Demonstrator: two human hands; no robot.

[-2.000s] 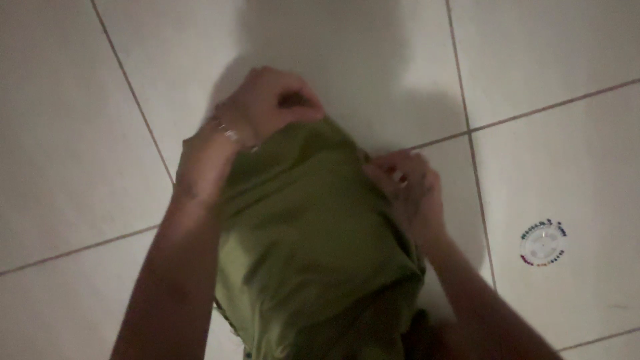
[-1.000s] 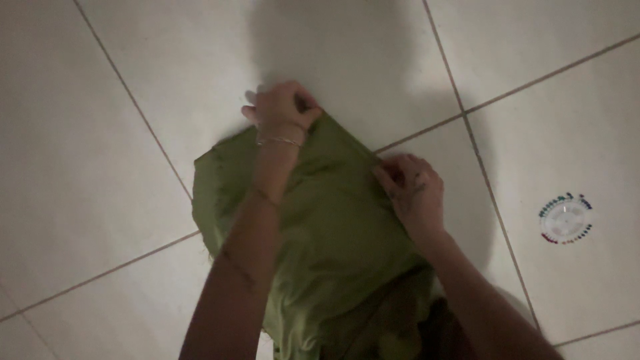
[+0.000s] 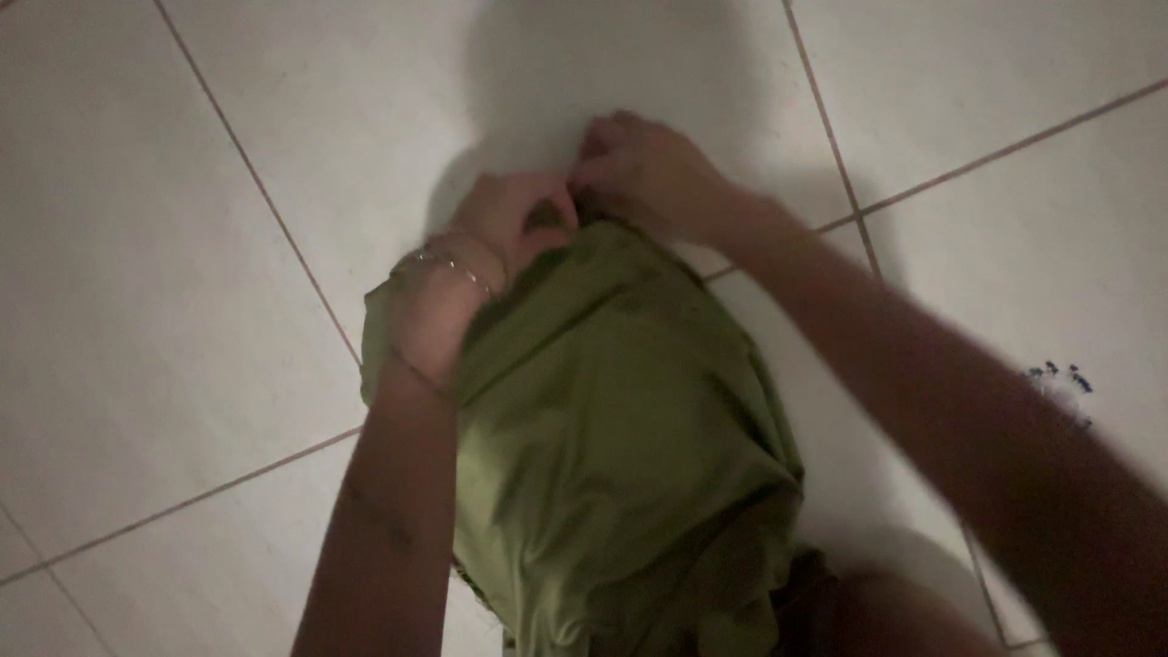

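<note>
A piece of olive-green fabric (image 3: pixel 620 392) spreads from the bottom edge up to the middle of the view, creased in its lower part. At its top corner my left hand (image 3: pixel 516 219), with a thin bracelet at the wrist, pinches the edge. Close beside it on the right, my right hand (image 3: pixel 648 178) has its fingers on the same corner of the fabric. Its fingertips are dim and blurred, and they nearly touch those of my left hand.
Light floor tiles (image 3: pixel 182 301) with dark joints lie under the fabric. A round clear item with small coloured pieces around its rim (image 3: pixel 1063 388) lies on the floor at the right, partly hidden by my right forearm. A bare leg (image 3: pixel 903 611) shows at the bottom right.
My right hand has moved from the fabric's right edge up to the top corner beside my left hand. The right forearm now partly covers the round item.
</note>
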